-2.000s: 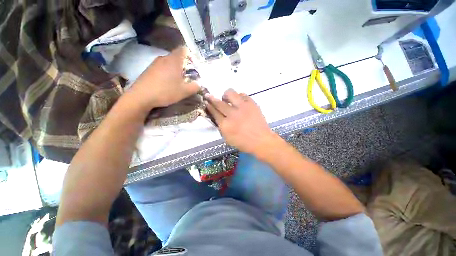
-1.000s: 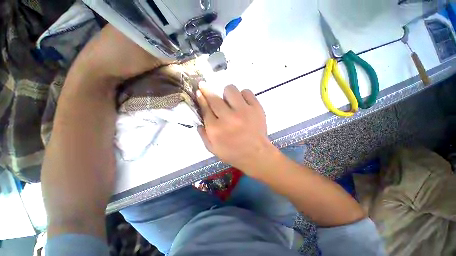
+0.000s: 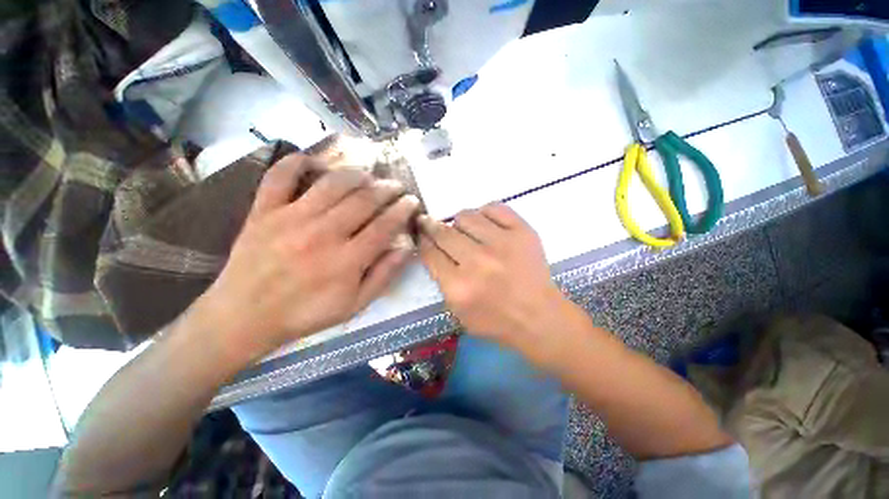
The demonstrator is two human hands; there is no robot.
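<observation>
Brown plaid fabric (image 3: 166, 229) with cream lines lies bunched on the machine table at the left and runs under my left hand toward the presser foot (image 3: 386, 133). My left hand (image 3: 317, 239) lies on the fabric just in front of the foot, its fingertips on the cloth. My right hand (image 3: 492, 263) is beside it, thumb and index finger pinching the fabric edge at the left hand's fingertips. The exact grip is partly hidden by the fingers. White fabric (image 3: 229, 112) shows behind the plaid.
Scissors (image 3: 647, 185) with yellow and green handles lie right of the machine. A thin tool with a brown handle (image 3: 803, 166) lies farther right. A measuring strip (image 3: 585, 276) runs along the table's front edge. A tan garment pile (image 3: 819, 409) is at the lower right.
My left hand has come from behind the needle area to the front and now lies on the plaid. My right hand stays by the fabric edge. The view has shifted slightly.
</observation>
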